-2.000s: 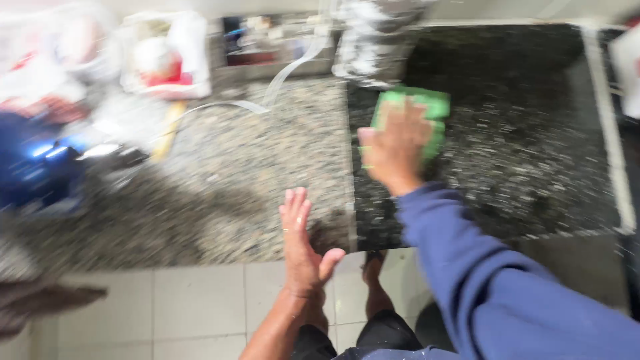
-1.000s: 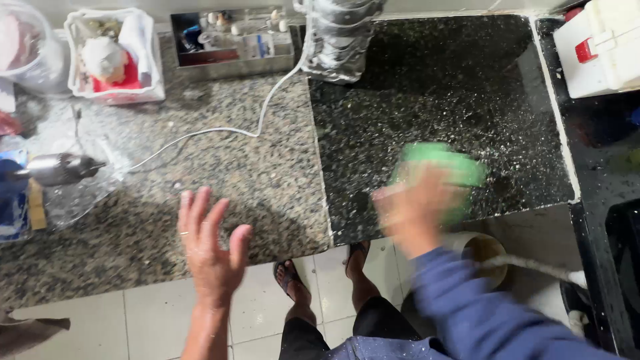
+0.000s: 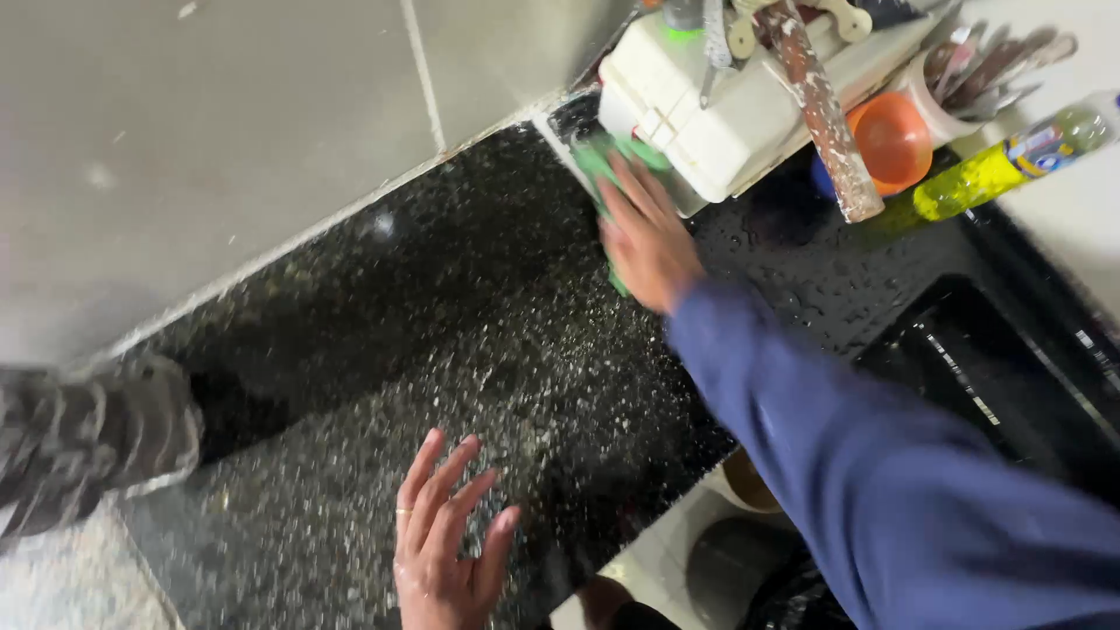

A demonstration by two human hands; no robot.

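My right hand (image 3: 647, 232), in a blue sleeve, presses a green cloth (image 3: 595, 162) on the far corner of the black speckled stone countertop (image 3: 490, 350), beside a white plastic box (image 3: 691, 114). The cloth and fingers are blurred, and part of the cloth lies under the hand. Pale specks are scattered over the counter. My left hand (image 3: 451, 542), with a ring on one finger, hovers above the counter's near part, fingers apart and holding nothing.
A black sink (image 3: 980, 376) lies at right. Behind it stand an orange cup (image 3: 891, 144), a bottle of yellow-green liquid (image 3: 989, 179) and a container of utensils (image 3: 932, 96). A brown stick (image 3: 822, 114) juts over the box. Stacked metallic items (image 3: 96, 437) stand at left; a tiled wall (image 3: 219, 131) runs behind.
My right hand has moved with the green cloth from the counter's near part to the far corner by the white box. The view has swung right and turned.
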